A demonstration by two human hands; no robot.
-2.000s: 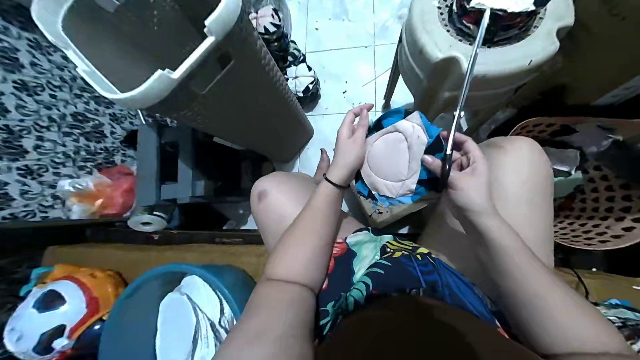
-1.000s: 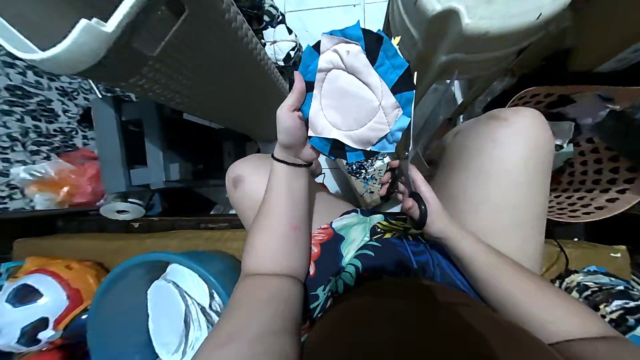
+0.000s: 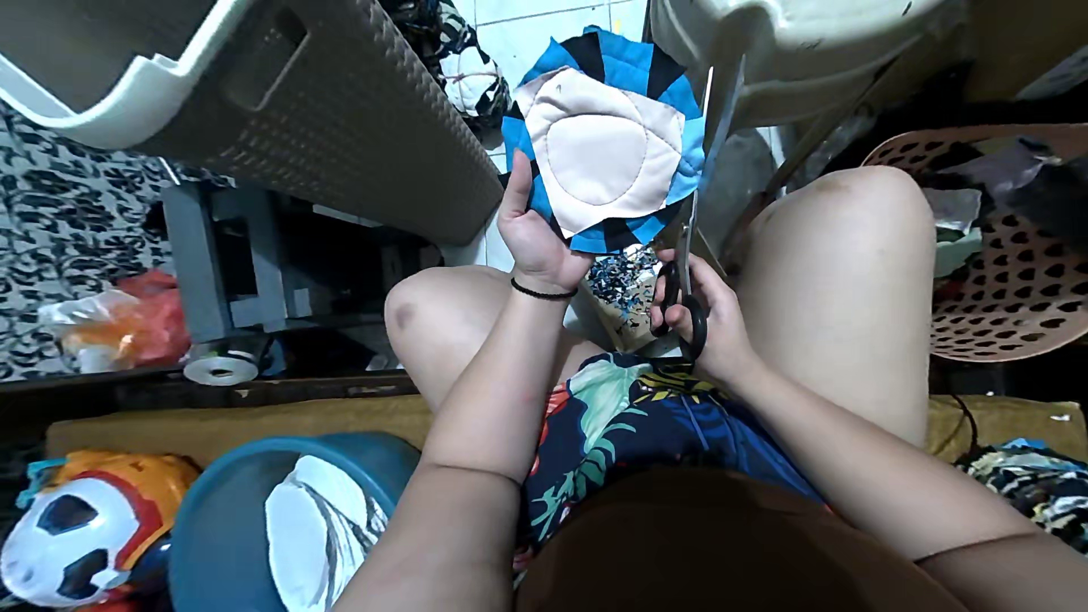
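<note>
A round fabric piece (image 3: 595,157), with a stitched pale centre and a blue and black border, rests on my left hand (image 3: 540,234). The thumb lies at its lower left edge, and the other fingers are hidden beneath. Black-handled scissors (image 3: 687,280) are in my right hand (image 3: 710,310), fingers through the handles. Their long blades point up and stand a little apart along the right edge of the fabric. Whether cloth lies between the blades, I cannot tell. Below the fabric, between my legs, a container holds many small cloth scraps (image 3: 625,285).
A tall grey-brown plastic basket (image 3: 365,127) stands at upper left, a cream plastic stool (image 3: 816,51) at upper right. To the right is a pink perforated basket (image 3: 1003,314) with scraps. A blue tub (image 3: 225,510) holding white fabric pieces (image 3: 297,535) stands at lower left, beside a ball-patterned item (image 3: 76,527).
The fabric piece, low between my knees two seconds ago, is now farther forward on my left hand. The scissors, lowered one second ago, are now raised with their blades beside its right edge.
</note>
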